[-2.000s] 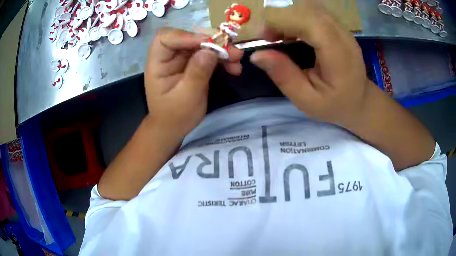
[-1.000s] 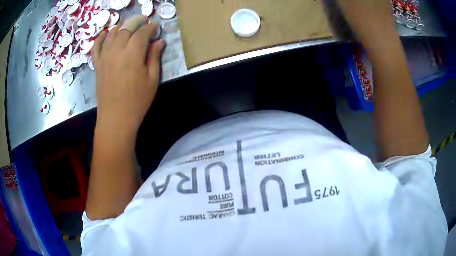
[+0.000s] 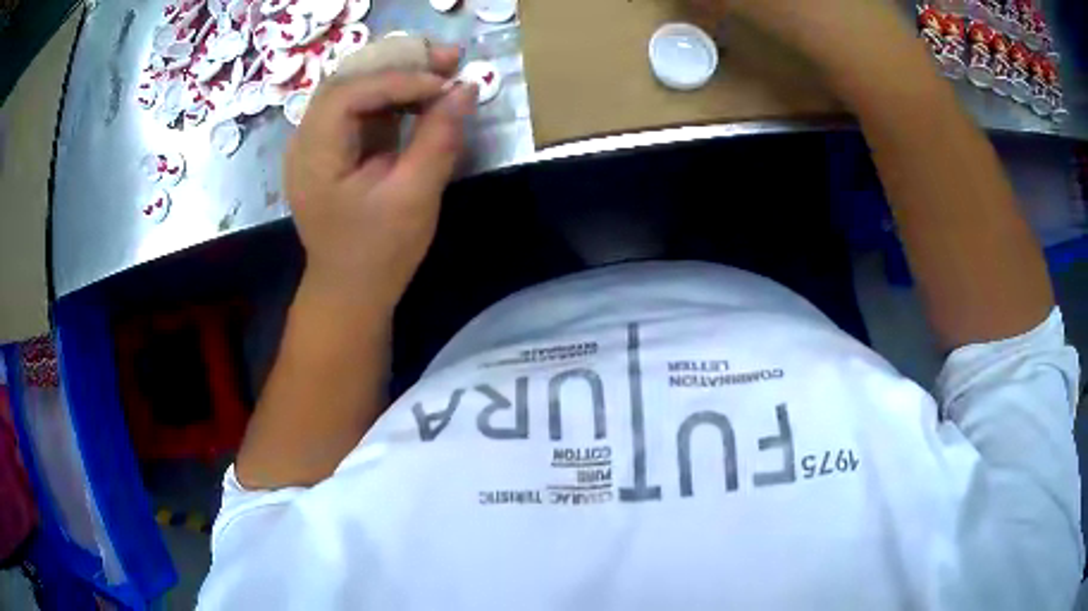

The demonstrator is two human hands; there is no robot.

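My left hand [image 3: 370, 173] is over the metal bench beside the heap of bases [image 3: 280, 48]. Its thumb and fingers are closed at the edge of one white base with a red bit on top [image 3: 482, 81]. My right hand [image 3: 793, 26] is at the top edge over the cardboard mat [image 3: 597, 84], blurred and partly cut off; its fingertips and anything in them are hidden. A shallow white round cup [image 3: 682, 56] sits on the mat.
Rows of finished red figures [image 3: 993, 48] stand at the far right on the metal bench [image 3: 107, 227]. Some loose bases [image 3: 158, 205] lie nearer the bench edge at left. Below are a blue-framed rack [image 3: 90, 477] and a red stool or crate [image 3: 179, 382].
The figure on a base seen in my left fingers at first is gone from them. My left hand went to the heap and now has a different base at its fingertips. My right hand moved up.
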